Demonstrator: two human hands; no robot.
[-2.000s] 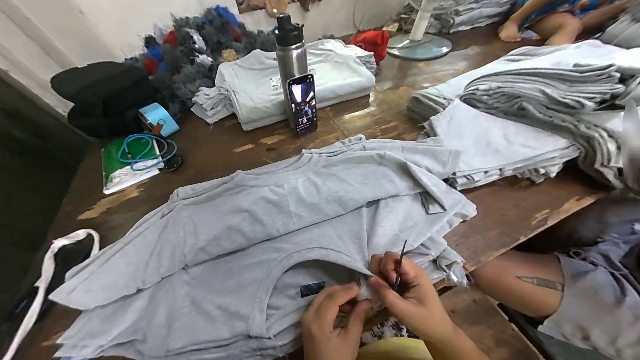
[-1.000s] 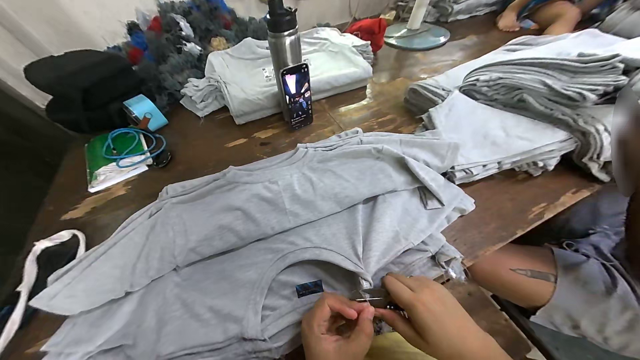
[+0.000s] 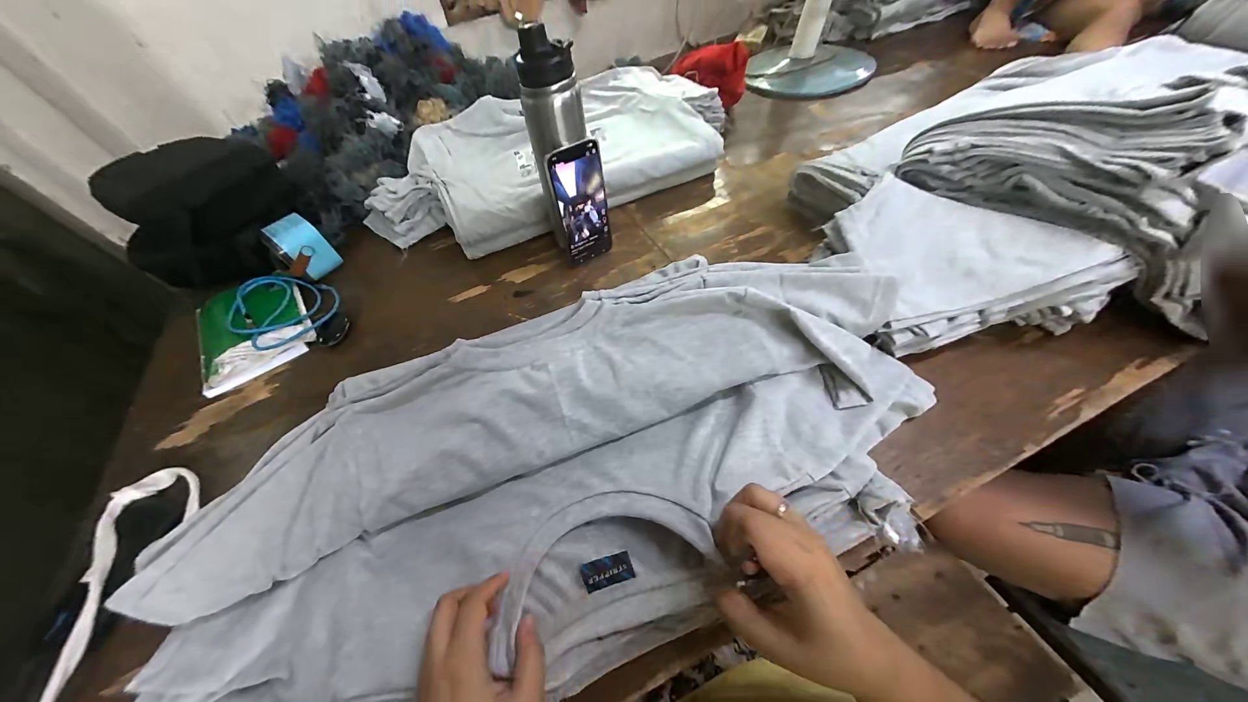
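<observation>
A grey T-shirt (image 3: 409,585) lies on top of others at the near edge of the table, its round neckline facing me. My left hand (image 3: 483,639) pinches the left side of the neckband between thumb and fingers. At the neckband's right side is my right hand (image 3: 775,565), its fingers curled, with a small dark tool partly hidden in them; its kind cannot be made out now. Between the hands, inside the neck, a dark woven label (image 3: 607,571) bears writing. Another grey shirt (image 3: 468,419) lies folded just beyond.
A steel bottle (image 3: 554,117) with a smartphone (image 3: 579,200) leaning on it stands before folded shirts (image 3: 653,146). Stacks of grey fabric (image 3: 1053,166) lie at right, near a seated person's leg (image 3: 1024,526). A green packet (image 3: 249,331), blue cord and black cloth lie at left.
My left hand has moved left, from beside my right hand to the left side of the neckband. My right hand has shifted up a little along the neckband's right side.
</observation>
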